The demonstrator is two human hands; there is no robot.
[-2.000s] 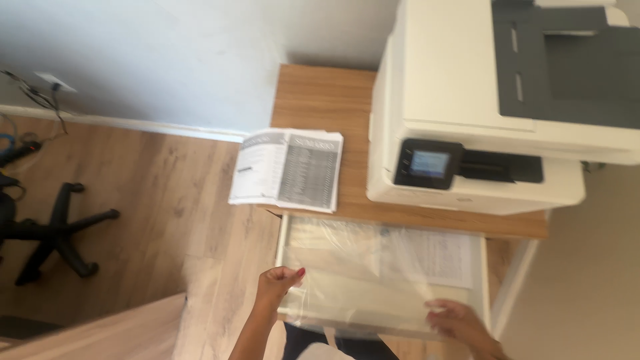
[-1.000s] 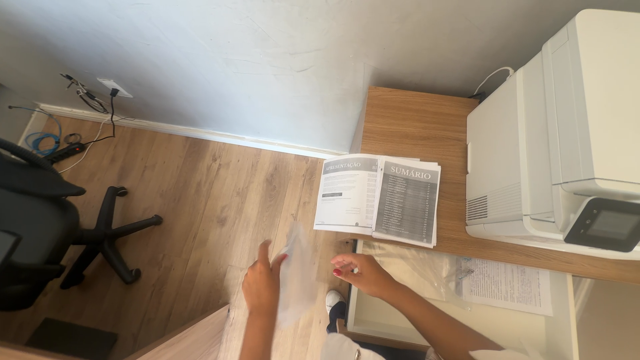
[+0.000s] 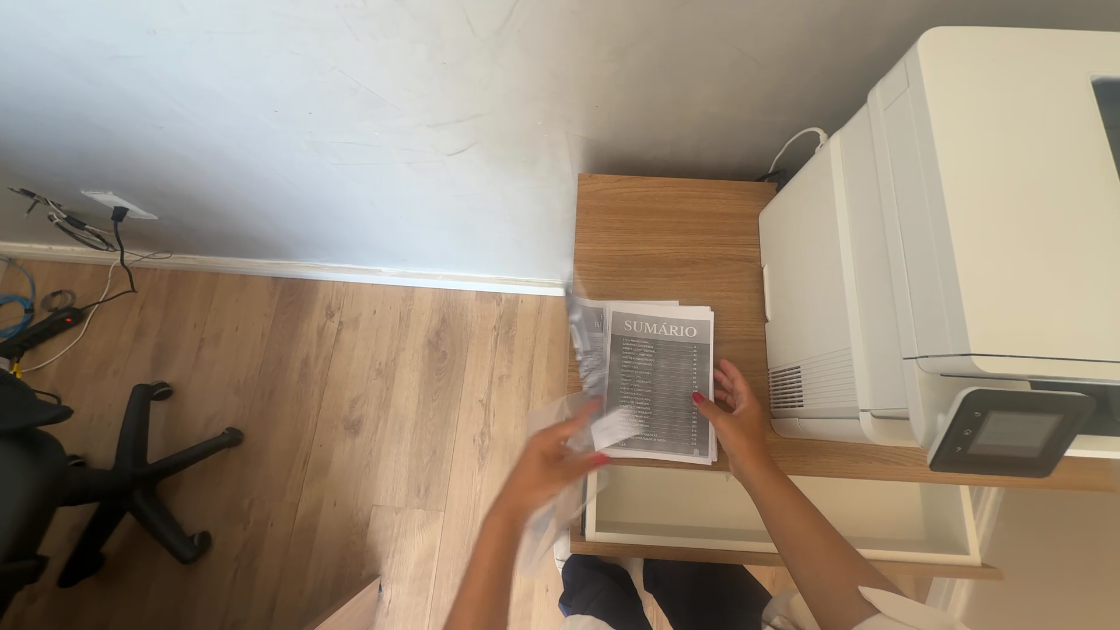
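Observation:
A stack of printed sheets (image 3: 661,385) lies on the left part of the wooden cabinet top, a grey contents page uppermost. My right hand (image 3: 735,411) is at the stack's right edge, thumb over the page and fingers beside it. My left hand (image 3: 556,455), blurred, holds a clear plastic sleeve (image 3: 547,516) at the stack's lower left corner. At the left side of the stack a page (image 3: 588,337) is bent and blurred. Below the stack, the white drawer (image 3: 779,516) stands pulled out.
A white printer (image 3: 875,262) with a small screen takes up the right of the wooden cabinet top (image 3: 669,227). A black office chair base (image 3: 131,481) stands on the wood floor at left. Cables and a power strip (image 3: 44,332) lie by the wall outlet (image 3: 120,206).
My right hand has moved to the stack's right edge. The open spread of pages is now narrower, its left page bent. Papers and plastic seen earlier in the drawer no longer show there.

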